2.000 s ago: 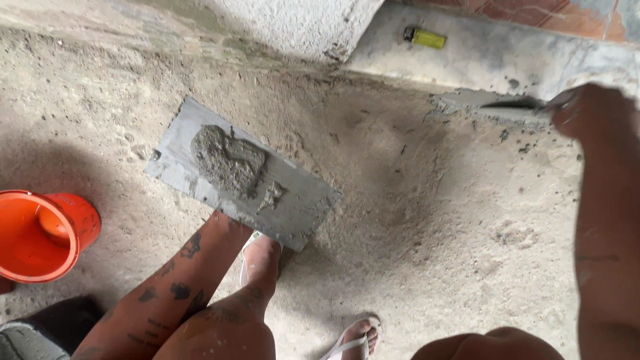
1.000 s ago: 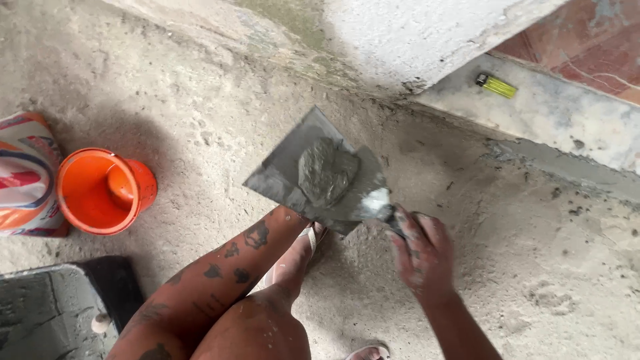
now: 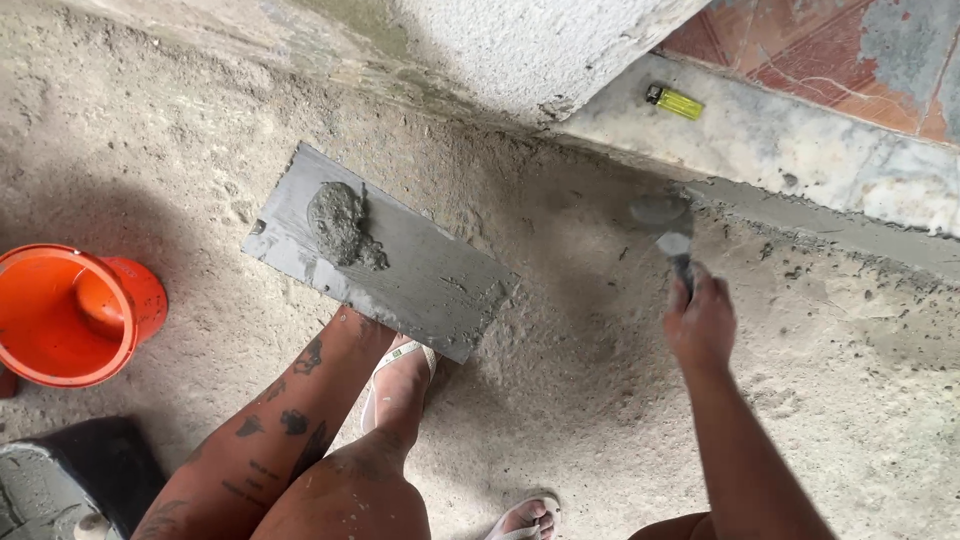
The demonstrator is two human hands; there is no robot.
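Observation:
My left forearm reaches under a rectangular steel plastering trowel [image 3: 420,277]; the wrist [image 3: 367,321] shows at its lower edge, while the fingers are hidden beneath. The plate lies flat side up, with a lump of wet grey mortar [image 3: 337,225] left of its middle. In my right hand [image 3: 702,319] is the dark handle of a small trowel or putty knife [image 3: 675,240], its blade motion-blurred. That blade is over the rough floor, close to the left end of a grey mortar strip [image 3: 825,221] along the marble step's base.
A yellow lighter [image 3: 679,103] rests on the marble step [image 3: 750,127], below worn reddish tiles [image 3: 817,60]. The white wall [image 3: 540,52] meets the step. At left are an orange bucket [image 3: 142,300] and a black mortar tub [image 3: 112,457]. My feet in flip-flops [image 3: 401,360] are on the floor.
One second ago the small trowel was at the mortar on the plate; my right hand has since moved it right, toward the step. The mortar lump has changed shape.

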